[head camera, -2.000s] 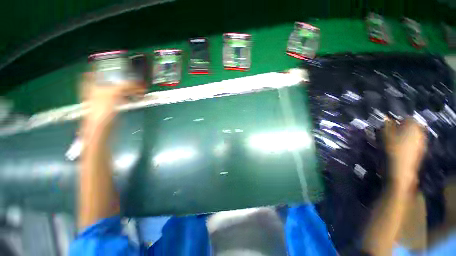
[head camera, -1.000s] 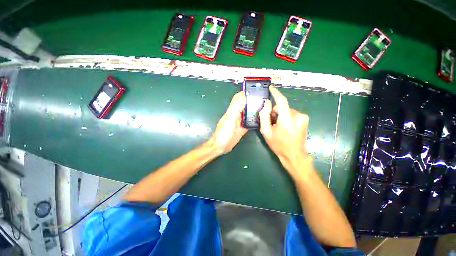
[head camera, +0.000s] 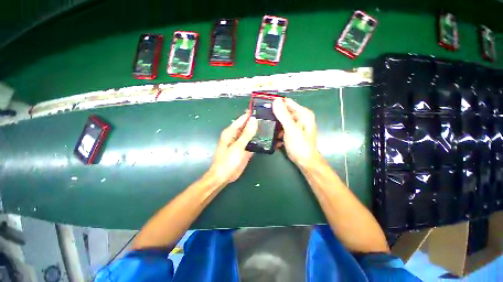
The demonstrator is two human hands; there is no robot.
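A red-rimmed handset with a mostly black face (head camera: 266, 128) is held upright between both hands above the middle of the green bench. My left hand (head camera: 234, 144) grips its left edge, thumb on the lower face. My right hand (head camera: 298, 129) grips its right side, with fingers at the upper right corner and others partly behind it. The handset's back is hidden.
Red-rimmed phone bodies (head camera: 271, 39), some black-faced (head camera: 148, 56), lie along the green conveyor (head camera: 309, 38) behind the whitish rail (head camera: 209, 88). A set-aside handset (head camera: 92, 140) lies on the left bench. A black blister tray (head camera: 435, 143) covers the right, above an open carton (head camera: 449, 250).
Two seconds ago my hands were apart, the right over the tray. Since one second ago both have kept the handset, with thumbs and fingers shifted on it. The view has turned slightly.
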